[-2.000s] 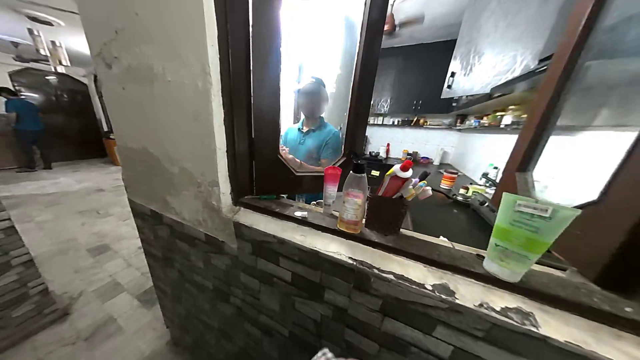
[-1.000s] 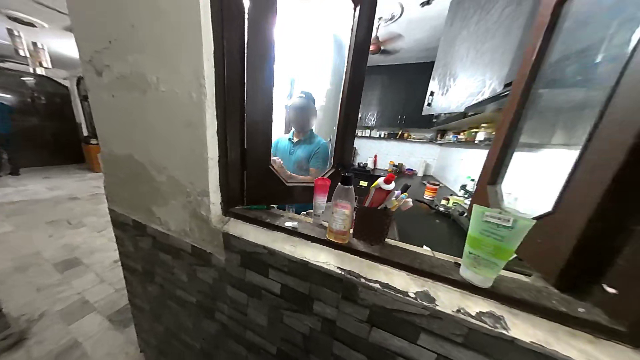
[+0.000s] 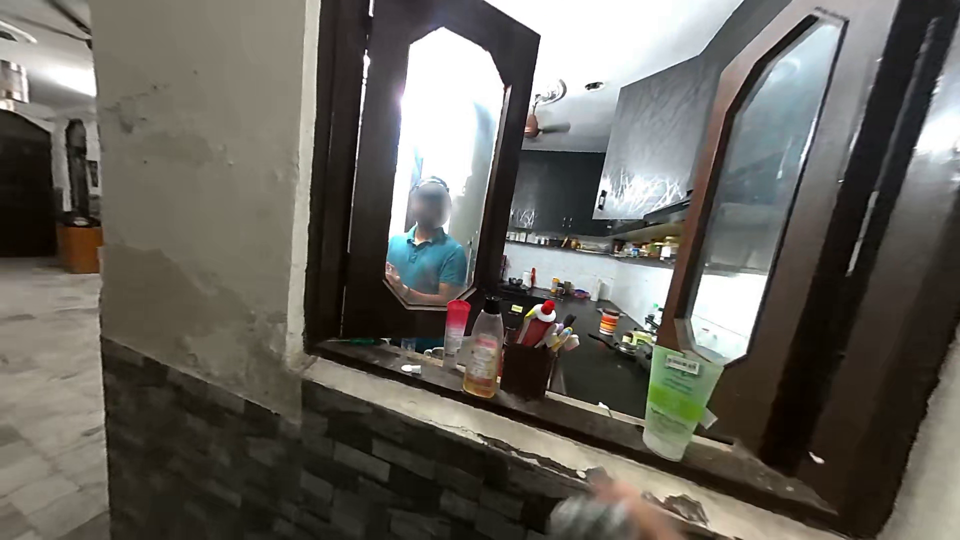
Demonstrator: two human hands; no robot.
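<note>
A blurred hand, by its place my right hand (image 3: 626, 499), is at the bottom right, before the ledge. A grey-white patch (image 3: 589, 517) blurs beside it; whether it is held cannot be told. Above and to its right, a green face-wash tube (image 3: 679, 405) stands cap down on the window ledge. Further left stand a dark brown cup (image 3: 526, 371) with toothbrushes and a red-capped tube (image 3: 538, 322), a black-capped bottle of amber liquid (image 3: 484, 352) and a pink-and-clear tube (image 3: 456, 330). My left hand is not directly in view.
Dark wooden window shutters (image 3: 517, 112) stand open around the ledge (image 3: 570, 427), whose plaster edge is chipped. The left pane reflects a person in a teal shirt (image 3: 427, 259). Behind lies a black kitchen counter (image 3: 600, 375) with several containers; below is a stone-tiled wall (image 3: 360, 465).
A blurred hand has come into view at the bottom right, below the green tube. The tubes, bottle and cup stay in their places on the ledge.
</note>
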